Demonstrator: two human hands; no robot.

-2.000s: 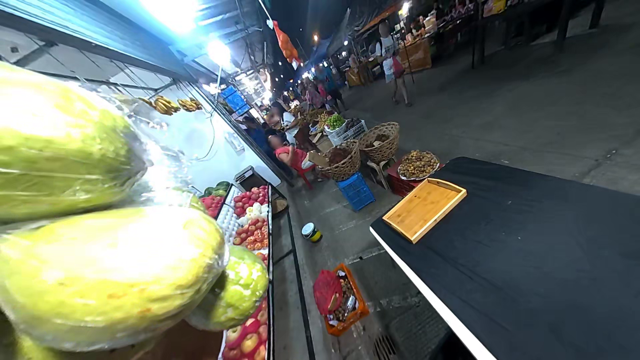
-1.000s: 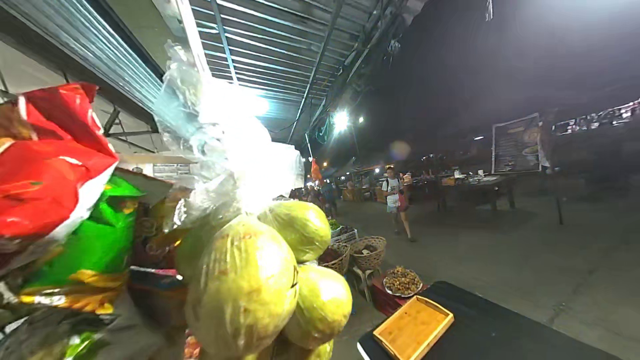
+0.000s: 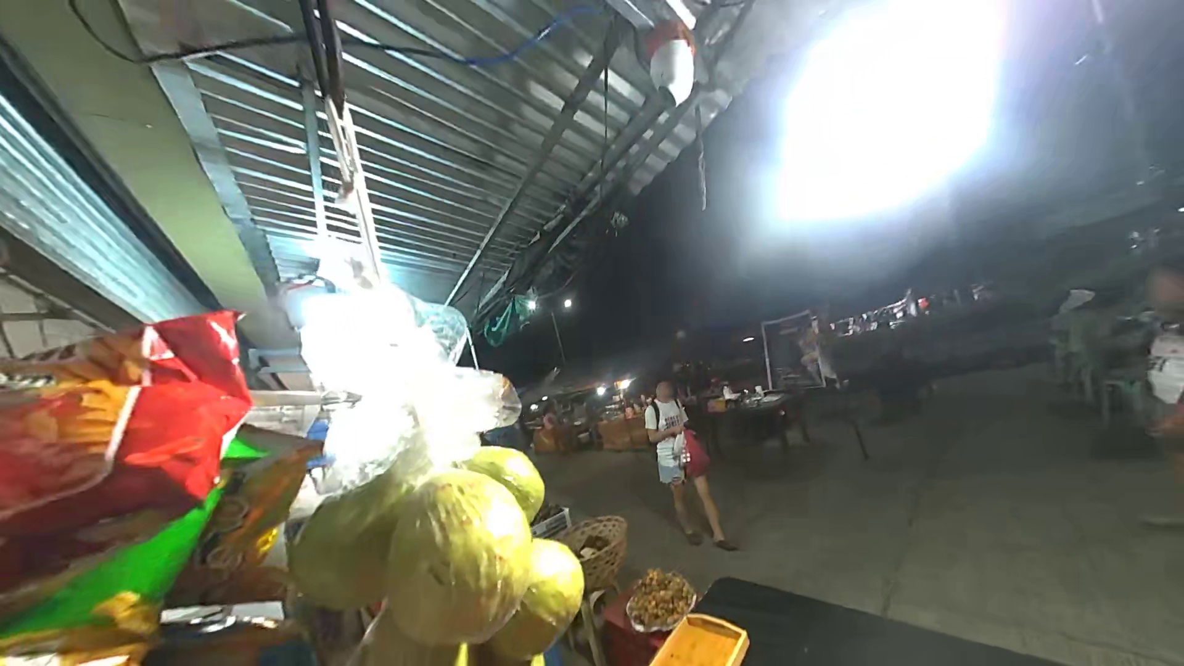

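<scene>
Neither my left hand nor my right hand shows in the head view, so what they hold or touch is hidden. Close in front hang several large yellow-green fruits in clear plastic (image 3: pixel 461 555), below bright, glaring plastic bags (image 3: pixel 379 379). To their left are a red snack packet (image 3: pixel 185 407) and a green one (image 3: pixel 153 560). A wooden tray (image 3: pixel 703 643) lies at the bottom edge on a black-covered table (image 3: pixel 814 624). Just behind the tray is a plate heaped with small brown items (image 3: pixel 660 597).
Beyond the fruits stands a wicker basket (image 3: pixel 597 550). A person in a pale top with a red bag (image 3: pixel 680 453) stands on the concrete ground (image 3: pixel 832 518). Another person is at the far right edge. Overhead runs a corrugated metal roof (image 3: pixel 444 157) with a bright lamp (image 3: pixel 888 106).
The view has swung upward by a large amount. The snack packets, absent from the oldest frame, are in view at the left, and the fruit display and orange crate seen there are out of view.
</scene>
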